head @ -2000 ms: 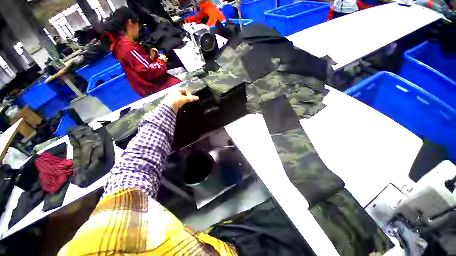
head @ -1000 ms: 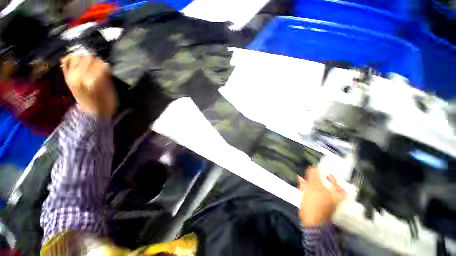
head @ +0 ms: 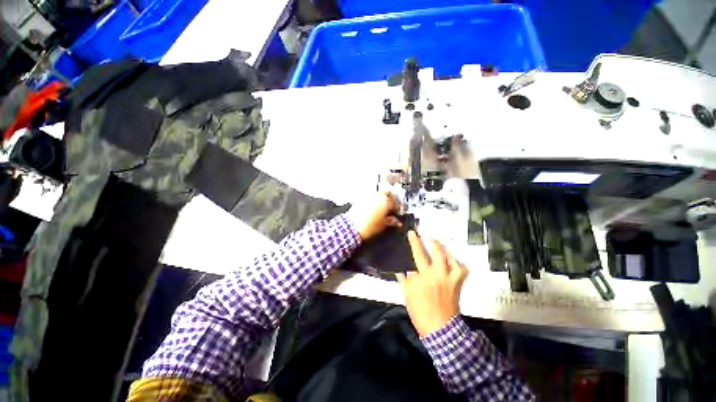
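Note:
A black cloth panel [head: 385,253] lies flat at the needle of the white sewing machine [head: 534,118], linked leftward to a camouflage panel [head: 271,206]. My left hand [head: 375,214] rests on the panel's upper edge, close to the presser foot [head: 410,196]. My right hand [head: 434,284] lies at its right edge, fingertips on the cloth, just in front of the foot. Whether the fingers pinch the cloth cannot be told. The needle tip is too blurred to tell. Small camouflage strips [head: 542,235] lie bunched under the machine arm.
A heap of linked camouflage and black panels [head: 169,133] covers the left side. A dark rectangular tray or phone [head: 653,255] and thread clippers [head: 602,286] lie right of my hands. Loose dark strips [head: 691,338] are at far right. A blue crate [head: 424,35] stands behind the table.
The view has swung right to the machine. My left hand has left the heap at the left and come to the needle area. My right hand has come onto the black panel there.

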